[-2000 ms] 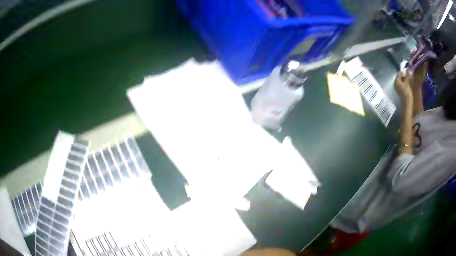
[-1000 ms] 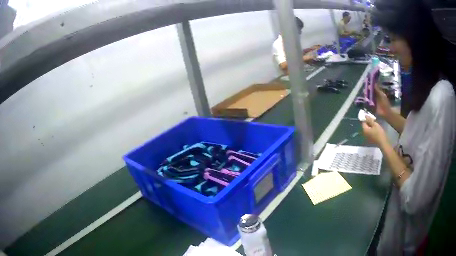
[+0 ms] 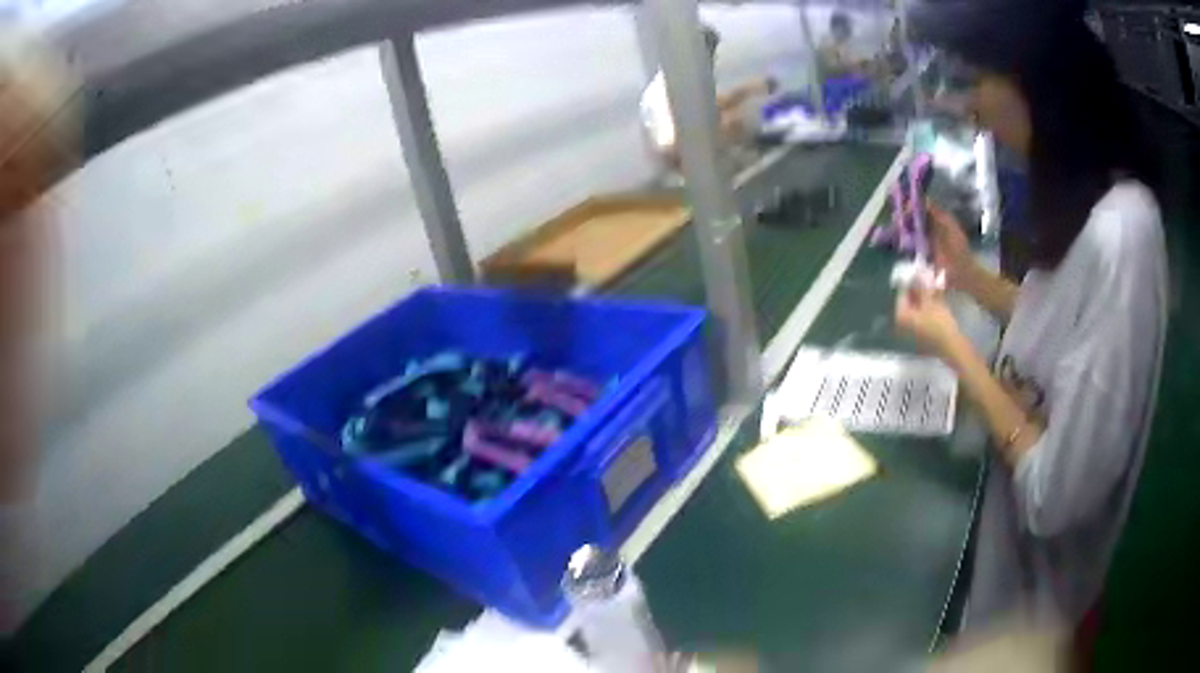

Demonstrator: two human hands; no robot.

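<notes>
A blue tote (image 3: pixel 526 539) stands on the green bench, holding a pile of teal-black and purple units (image 3: pixel 507 440). A whitish bottle with a silver cap (image 3: pixel 612 611) stands at its near corner, cut off by the bottom edge. White sheets (image 3: pixel 494 647) lie beside it. A large blurred skin-toned shape at the left edge looks like my left hand (image 3: pixel 29 132), close to the camera. Another blurred shape at the bottom right looks like my right hand or forearm (image 3: pixel 1007 651), mostly cut off. I cannot see the fingers or any hold.
A co-worker (image 3: pixel 1079 342) at right holds a purple unit (image 3: pixel 908 210) and something white. A yellow slip (image 3: pixel 805 467) and a marked label sheet (image 3: pixel 875 394) lie near them. Metal posts (image 3: pixel 704 197) rise behind the tote. A cardboard tray (image 3: pixel 592 243) and more workers are farther back.
The view has risen from the sheets to the tote and line, then shifted slightly right. Blurred skin-toned shapes have entered at the left edge and bottom right.
</notes>
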